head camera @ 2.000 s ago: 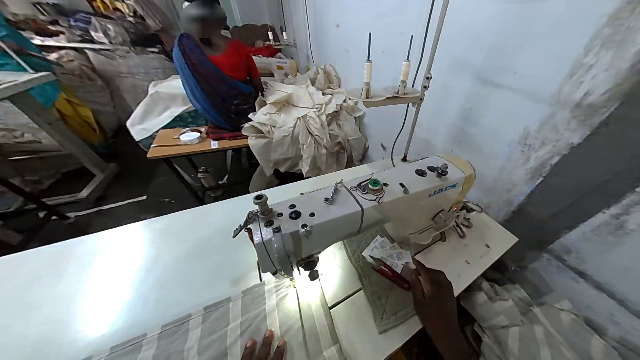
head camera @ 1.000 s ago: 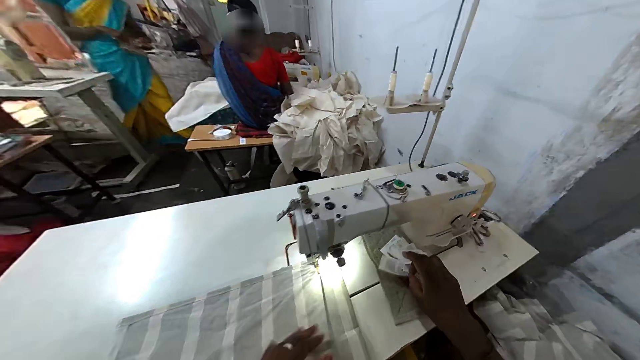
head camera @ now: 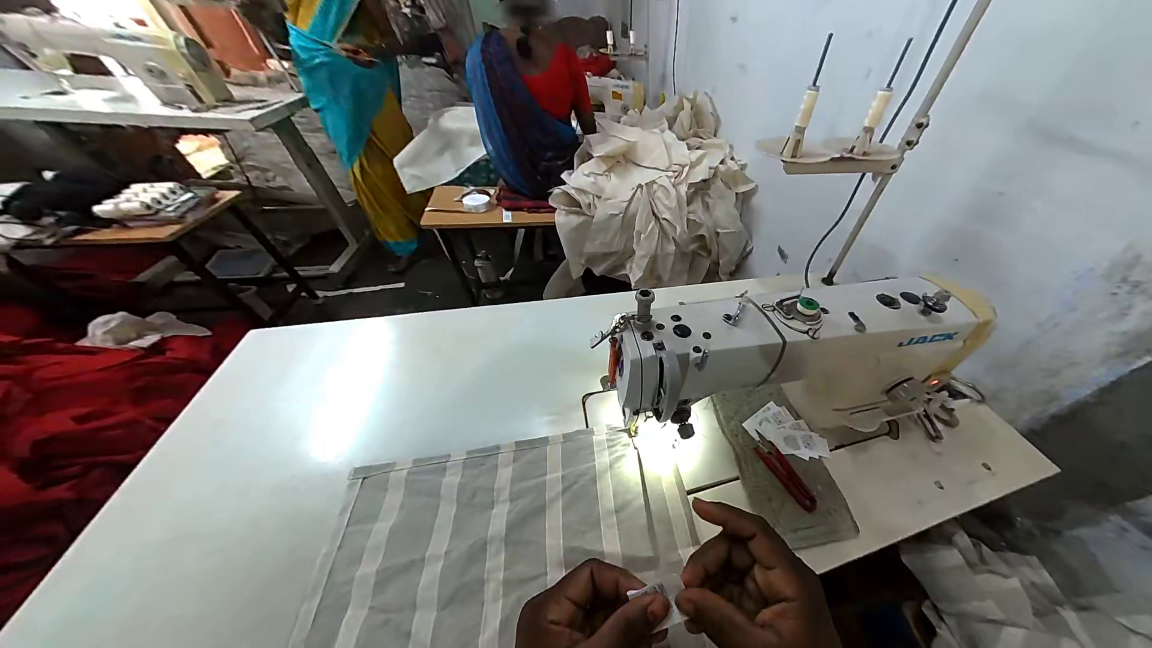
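My left hand (head camera: 594, 607) and my right hand (head camera: 747, 576) meet at the bottom of the view, pinching a small white label (head camera: 661, 596) between them. Beneath them lies grey-and-white striped cloth (head camera: 468, 531), its far corner under the needle area of a white Jack sewing machine (head camera: 765, 351) with its lamp lit. Right of the needle, a pile of white labels (head camera: 787, 432) and red-handled thread snips (head camera: 787, 477) rest on a folded grey-green cloth (head camera: 810, 522).
A thread stand (head camera: 841, 162) with two spools rises behind the machine. Beyond the white table (head camera: 270, 432) are a heap of cream cloth (head camera: 657, 189), a small wooden table (head camera: 441, 211), a seated person (head camera: 531, 99) and a standing person (head camera: 346, 99). Red cloth (head camera: 81, 396) lies at left.
My right hand has moved from the label pile to the front of the striped cloth, where it meets my left hand. The snips, earlier at my right hand, lie beside the pile.
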